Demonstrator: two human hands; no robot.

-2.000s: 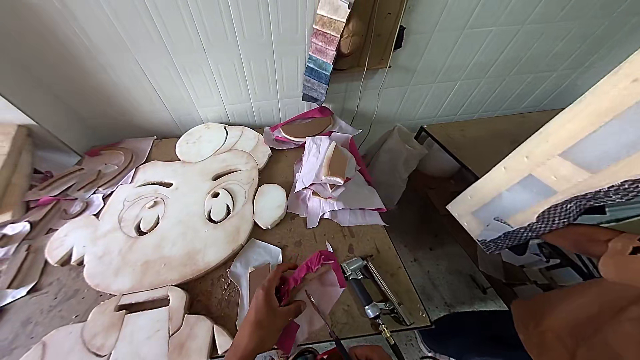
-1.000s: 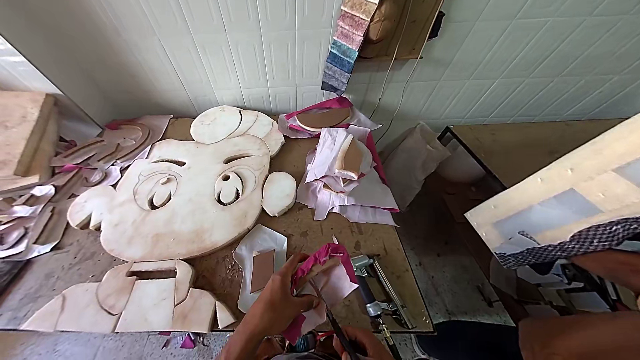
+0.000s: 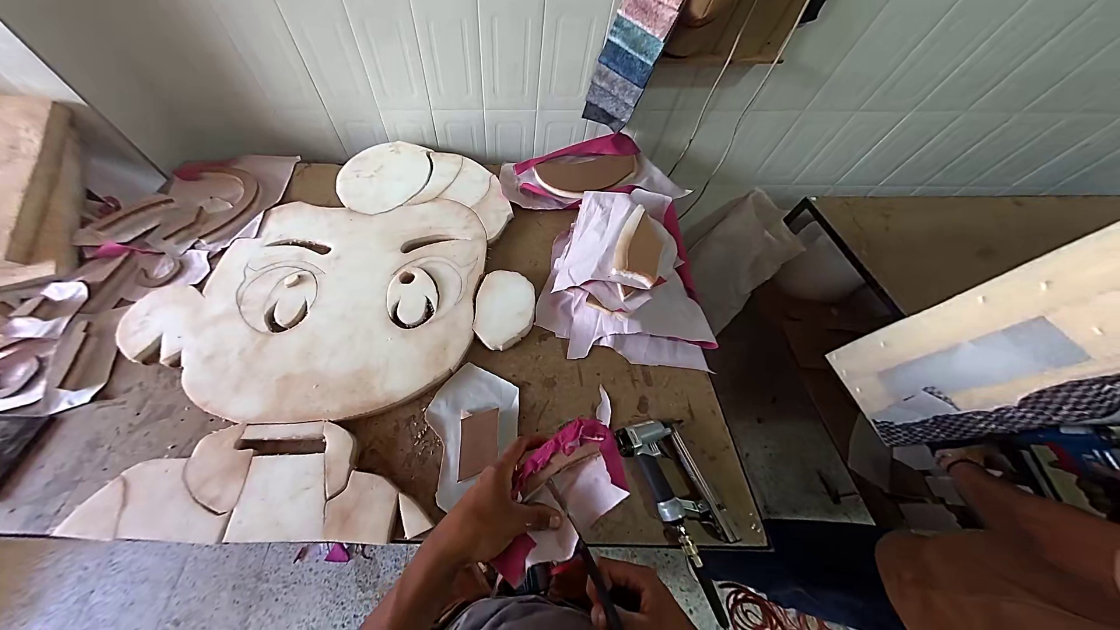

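Note:
My left hand (image 3: 499, 516) grips a piece of magenta fabric (image 3: 582, 437) with a pale backing, wrapped around a brown board piece. My right hand (image 3: 634, 595), low in the view, is closed on dark-handled scissors (image 3: 573, 521), whose blades lie against the pale side of the fabric. Just right of the fabric a pneumatic stapler (image 3: 661, 472) rests on the wooden table. Behind my left hand a brown rectangular piece (image 3: 479, 444) lies on white cloth (image 3: 446, 411).
A large foam cartoon face (image 3: 341, 359) and foam body pieces (image 3: 276, 490) cover the table's left. Fabric-backed pieces (image 3: 643, 249) are stacked behind the stapler. At right, a co-worker's arm (image 3: 1006, 516) is beside a pale wooden frame (image 3: 989, 341). Fabric swatches (image 3: 626, 61) hang by the wall.
Both hands stay near the stapler with the fabric and scissors. A narrow pale strip now stands up behind the magenta fabric.

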